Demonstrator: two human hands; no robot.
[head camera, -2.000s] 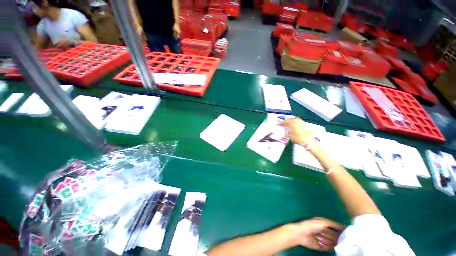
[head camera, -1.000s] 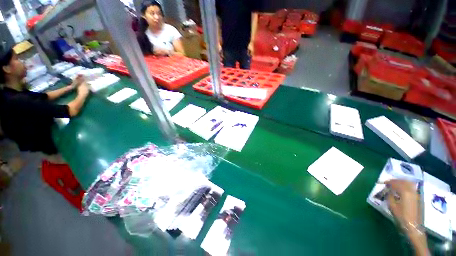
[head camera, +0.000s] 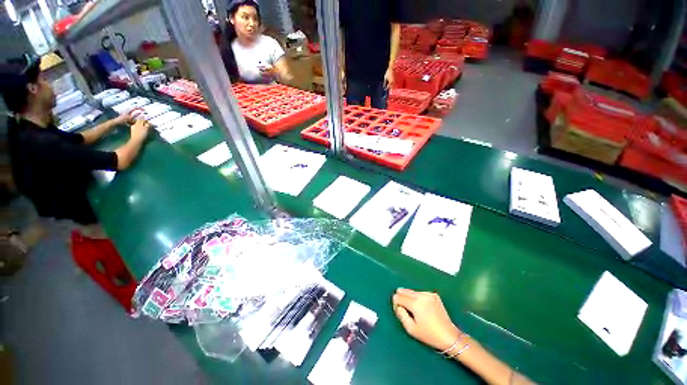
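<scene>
My right hand is over the green belt, in front of the printed boxes, fingers curled together and nothing visible in it; its palm side is hidden. My left hand is out of the picture. Flat white boxes with dark or purple pictures lie in a row, with a smaller plain box among them. Fanned printed cards lie nearest me, one card apart. A crinkled clear bag of small pink-red and green labelled pieces lies left of them.
Two white box stacks stand on the far ledge. A plain white box and a cut-off printed box lie at right. Red trays and metal uprights stand beyond. Workers are at left and behind.
The view has swung left, then slightly further. My right hand has left the printed box at right and now lies lower left. The box row has shifted right; my left hand has left the picture.
</scene>
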